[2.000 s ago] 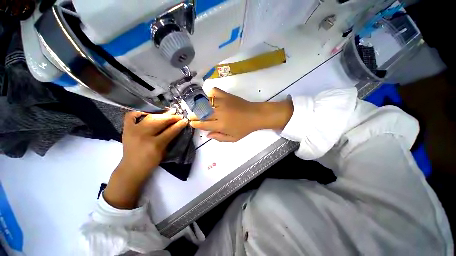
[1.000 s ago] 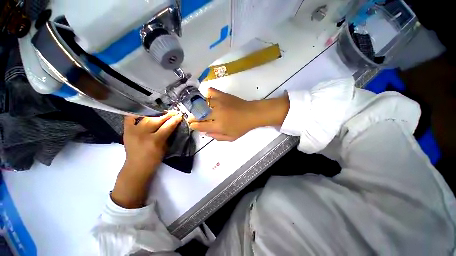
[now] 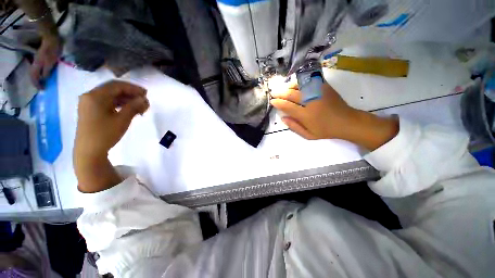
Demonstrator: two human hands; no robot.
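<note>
The dark grey garment (image 3: 239, 106) lies under and left of the sewing machine's needle area (image 3: 270, 76), its black corner pointing towards me. My right hand (image 3: 317, 111) lies flat beside the lit needle, fingertips at the garment's edge, next to the blue-grey guide (image 3: 310, 87). My left hand (image 3: 116, 106) is raised over the white table at the left, thumb and fingers curled close together; whether it holds something small cannot be seen. A small black label (image 3: 167, 139) lies on the table to the right of my left hand.
A yellow tape strip (image 3: 372, 66) lies right of the needle. A clear tub (image 3: 477, 108) is at the right edge. Another person's hand (image 3: 46, 62) is at the upper left, near the blue sticker (image 3: 48, 119). A ruler edge (image 3: 277, 187) runs along the front.
The view has swung left. My left hand has left the garment by the needle and moved left over the table. My right hand stays by the needle. The small black label has come into view.
</note>
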